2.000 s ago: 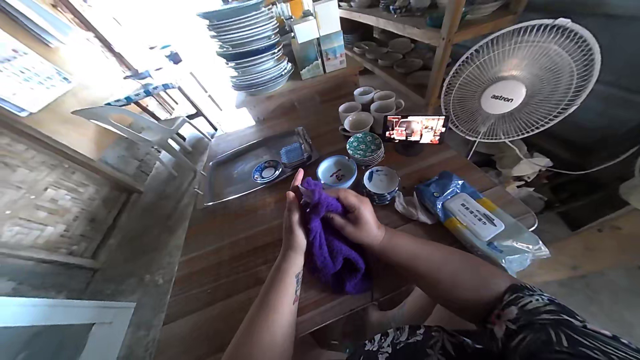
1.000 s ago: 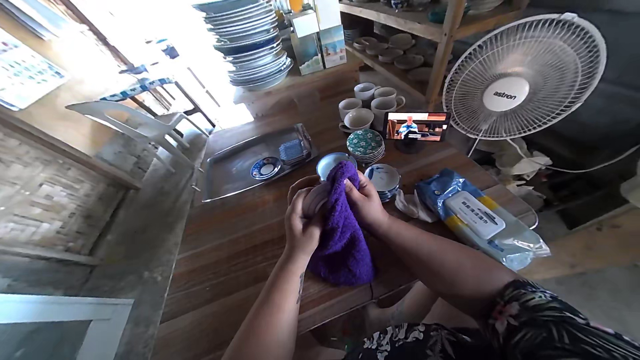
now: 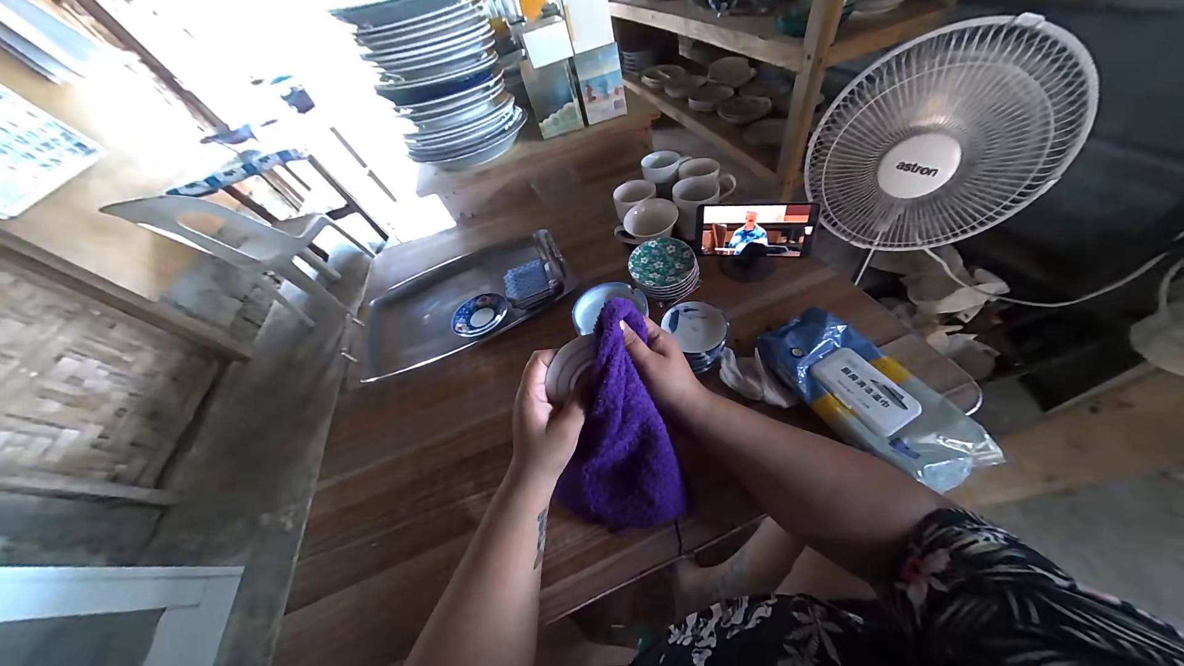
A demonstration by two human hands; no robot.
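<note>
My left hand holds a small round dish by its left edge. A purple terry cloth covers the dish's right side and hangs down over the wooden table. My right hand grips the cloth at its top, pressing it against the dish. Just beyond the hands is a pale blue dish, partly hidden by the cloth. To its right stand a stack of blue-and-white bowls and a stack of green floral dishes. A metal tray holds a small blue patterned plate and a blue rectangular piece.
Several mugs stand behind the dishes, beside a phone on a stand. A wipes packet and crumpled white tissue lie at right. A tall plate stack, a fan and wooden shelves stand farther back.
Two seconds ago the cloth was bunched between both hands and the dish was hidden. Now the dish's left side shows in my left hand, and the cloth hangs from my right.
</note>
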